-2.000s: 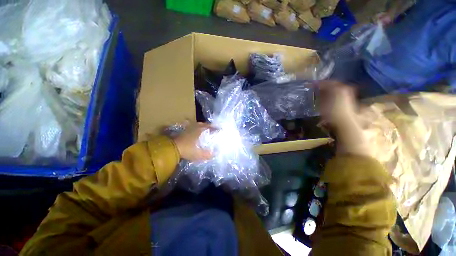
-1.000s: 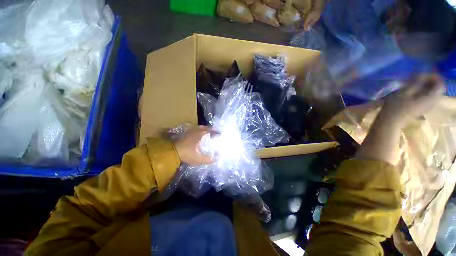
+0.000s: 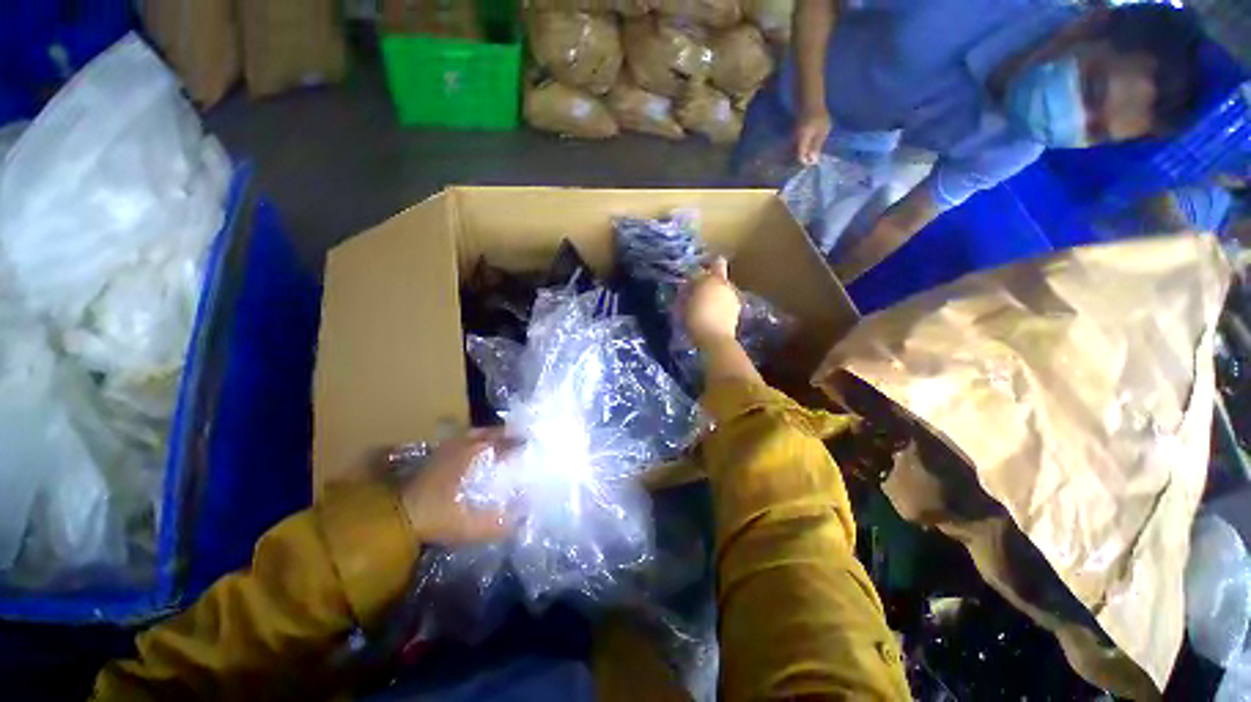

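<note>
My left hand (image 3: 460, 491) is shut on a bunch of crinkled clear plastic bags (image 3: 583, 507) that glare white, at the near left side of the open cardboard carton (image 3: 387, 336). My right hand (image 3: 711, 305) is inside the carton, at the bagged dark parts (image 3: 659, 247) near its far wall. Its fingers are small and partly hidden, so I cannot tell whether they grip. Other dark parts (image 3: 515, 291) lie in the carton's left side, partly covered by the bags.
A blue bin (image 3: 206, 370) of whitish bags stands left. A kraft paper bag (image 3: 1056, 425) lies right, beside dark parts. A person (image 3: 947, 82) in blue leans in behind the carton, holding clear plastic. A green crate (image 3: 453, 80) and packed kraft bags (image 3: 645, 69) are at the back.
My right hand has moved from the far right, over the kraft bag, into the carton. My left hand still holds the bunched bags. The view has shifted, showing more of the back and the other person.
</note>
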